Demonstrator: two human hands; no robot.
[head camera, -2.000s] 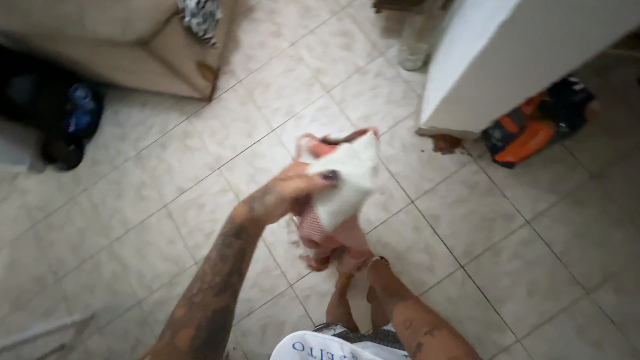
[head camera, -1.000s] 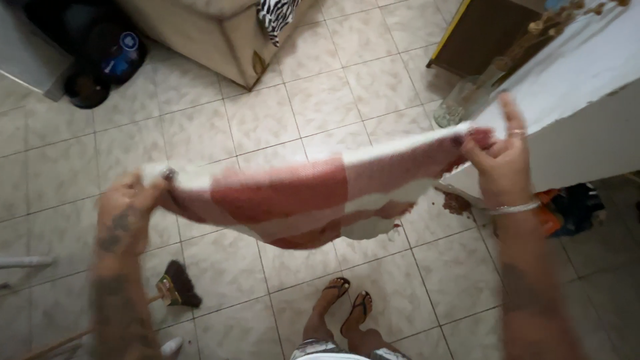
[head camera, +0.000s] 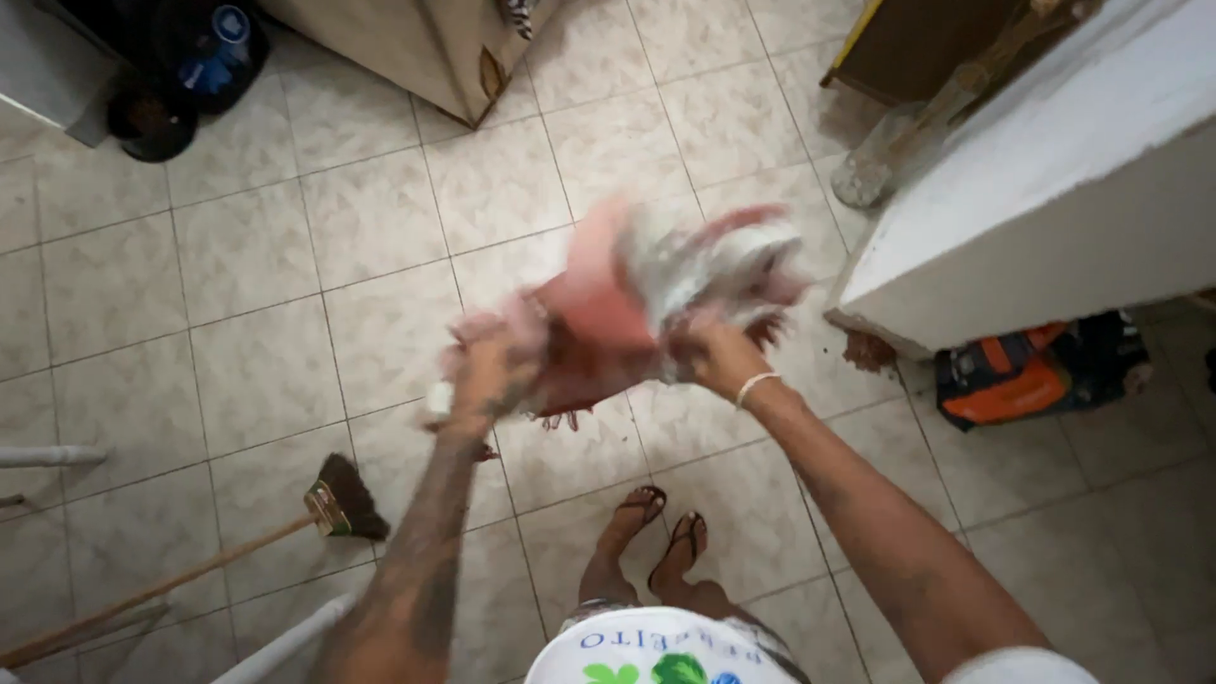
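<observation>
A fringed cloth (head camera: 603, 304) in red, pink and white hangs between my hands above the tiled floor, bunched and blurred by motion. My left hand (head camera: 496, 370) grips its left part, with some of the cloth bulging past the fingers. My right hand (head camera: 714, 356), with a pale bracelet at the wrist, is closed on the cloth's right part. Loose folds of it billow beyond both hands toward the upper right. The fingers of both hands are blurred and partly hidden by the fabric.
A broom (head camera: 347, 499) lies at lower left near white tubes. A beige upholstered piece (head camera: 408, 47) stands at the top, a black bowl (head camera: 152, 123) at upper left. On the right are a white wall end (head camera: 1026, 218), a glass vase (head camera: 869, 171) and a black-and-orange bag (head camera: 1026, 375).
One second ago the cloth was stretched wide between my hands; now they are closer together and it is bunched up. Two seconds ago it was gathered at my left hand.
</observation>
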